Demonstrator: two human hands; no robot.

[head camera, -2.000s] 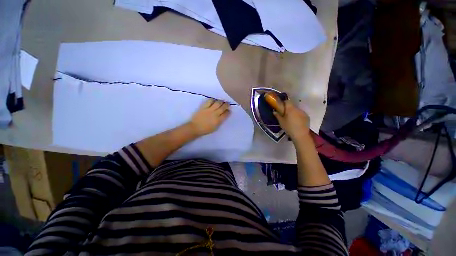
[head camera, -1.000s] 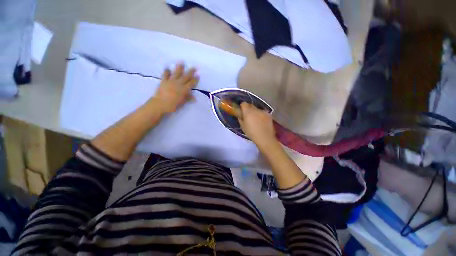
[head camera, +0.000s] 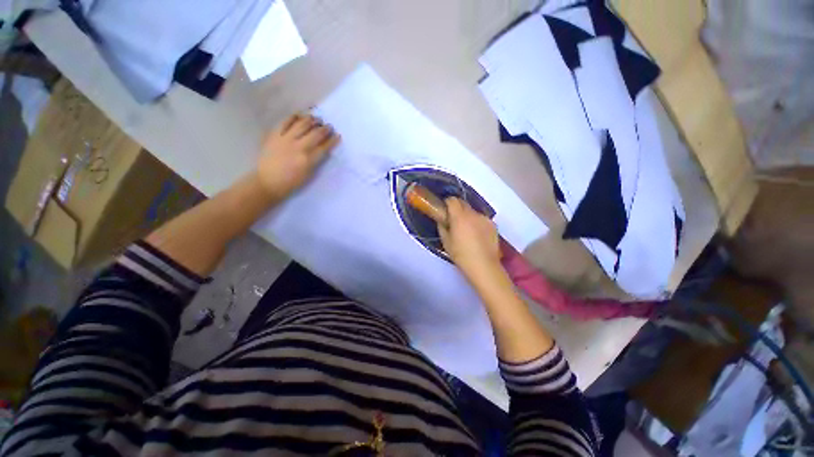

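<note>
A large white sleeve panel (head camera: 357, 241) lies flat on the pale table (head camera: 393, 31), slanting from upper left to lower right. My left hand (head camera: 294, 156) rests on its upper left end, fingers spread a little, holding nothing that I can see. My right hand (head camera: 470, 234) grips the orange-brown handle of the steam iron (head camera: 433, 214). The iron sits on the middle of the panel, its pointed tip towards the upper left. A maroon hose (head camera: 571, 306) runs from it to the right. The seam line between hand and iron is barely visible.
An untidy stack of white and black panels (head camera: 656, 178) lies at the right, beside a tan board strip (head camera: 683, 71). A pale pile (head camera: 165, 40) and a white paper slip (head camera: 274, 45) lie at the upper left. A cardboard box (head camera: 80, 178) stands below the table's left edge.
The view has turned, so the table and panel now slant. The iron has moved from beside the panel onto it and along the seam. My left hand has moved to the panel's far left end.
</note>
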